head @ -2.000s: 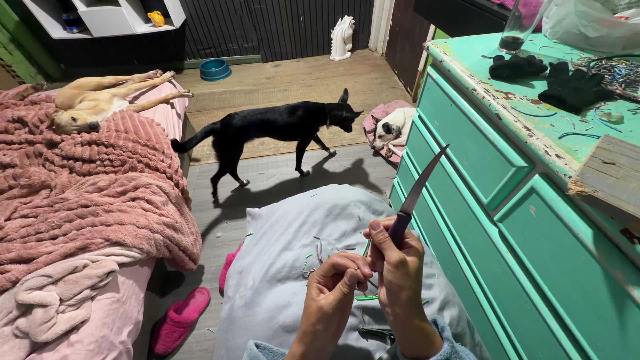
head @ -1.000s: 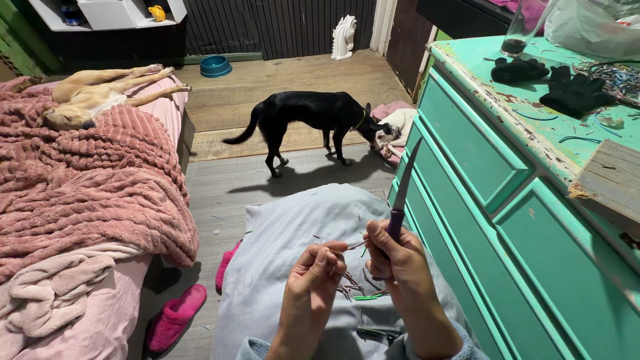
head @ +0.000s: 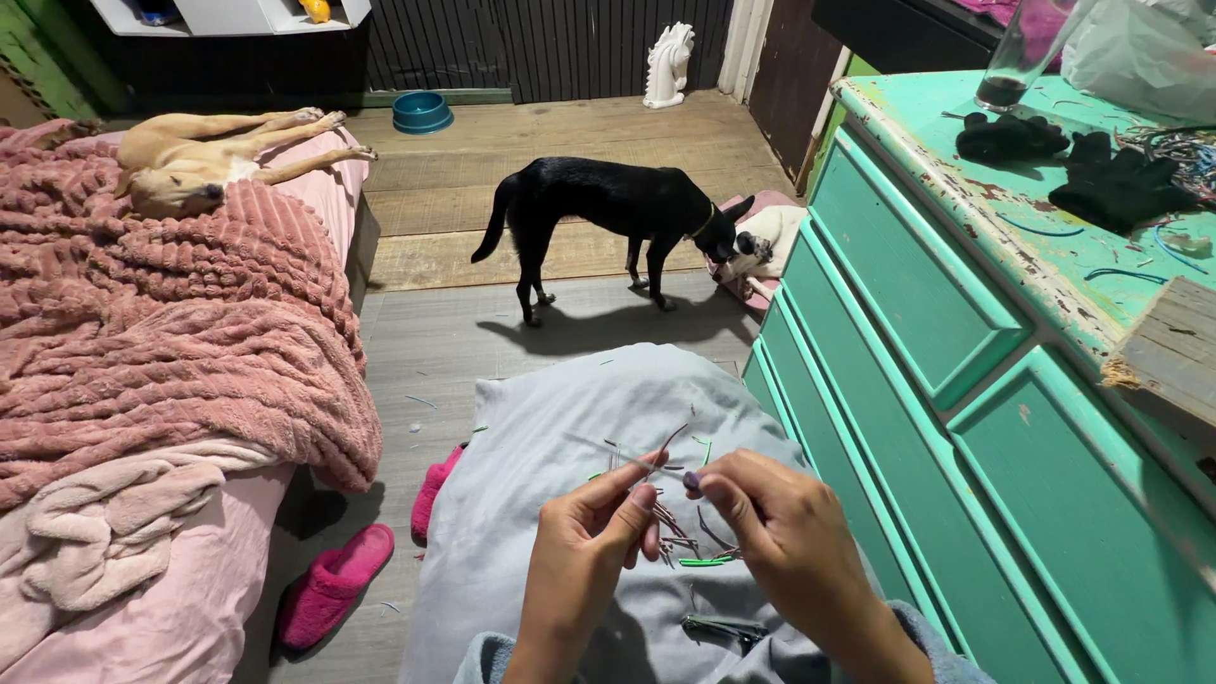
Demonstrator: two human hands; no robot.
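Observation:
My left hand pinches a thin dark wire between thumb and fingertips over the grey cloth on my lap. Close by on the right, my right hand is closed around the purple handle of a knife; its thin blade points left, across the wire. Cut pieces of brown insulation and green insulation lie on the cloth under and between my hands. Nearer to me on the cloth rests a small dark metal tool, whose kind I cannot tell.
A turquoise chest of drawers on the right bears black gloves, a glass, wires and a board. A black dog stands ahead beside a white dog. A tan dog lies on the bed at left. Pink slippers are on the floor.
The knife, upright in my right hand before, now points left over the wire. The black dog has walked right and lowered its head to the white dog.

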